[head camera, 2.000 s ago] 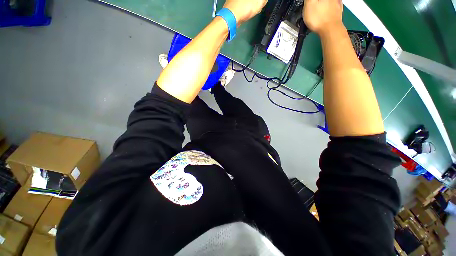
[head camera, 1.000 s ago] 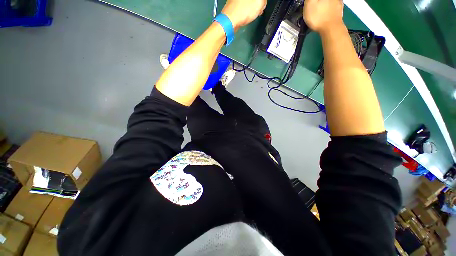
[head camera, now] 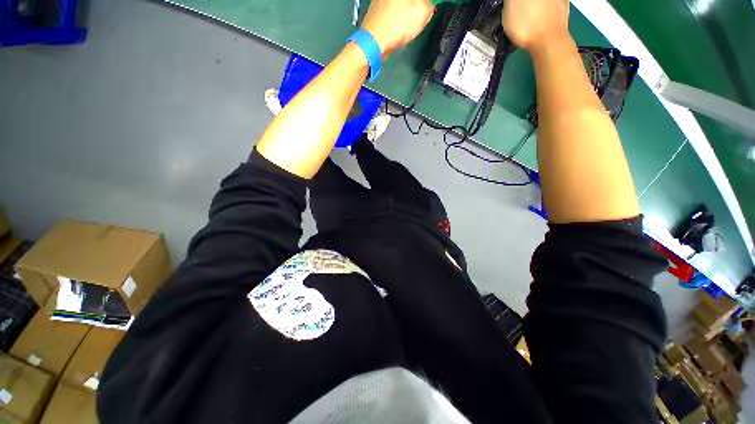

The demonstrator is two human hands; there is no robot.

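My left hand (head camera: 399, 23), with a blue wristband, is at the top edge with curled fingers. A small green part of what looks like the glue gun (head camera: 440, 2) shows at its fingertips; the rest is cut off. My right hand (head camera: 536, 23) is closed at the right side of a black fan unit (head camera: 451, 40), its fingers partly cut off by the top edge. The unit has a white label (head camera: 471, 66) and lies near the bench edge. Black power cables (head camera: 488, 157) hang from it over the edge.
The green bench (head camera: 403, 73) has a white rail (head camera: 621, 37). A second black unit (head camera: 614, 83) lies behind my right forearm. A thin pale line or rod (head camera: 356, 12) is left of my left hand. A blue stool (head camera: 358, 124) is below the bench; cartons (head camera: 99, 252) stand lower left.
My left hand has shifted slightly left, and a green part now shows at its fingertips. My right hand and the labelled unit have hardly moved.
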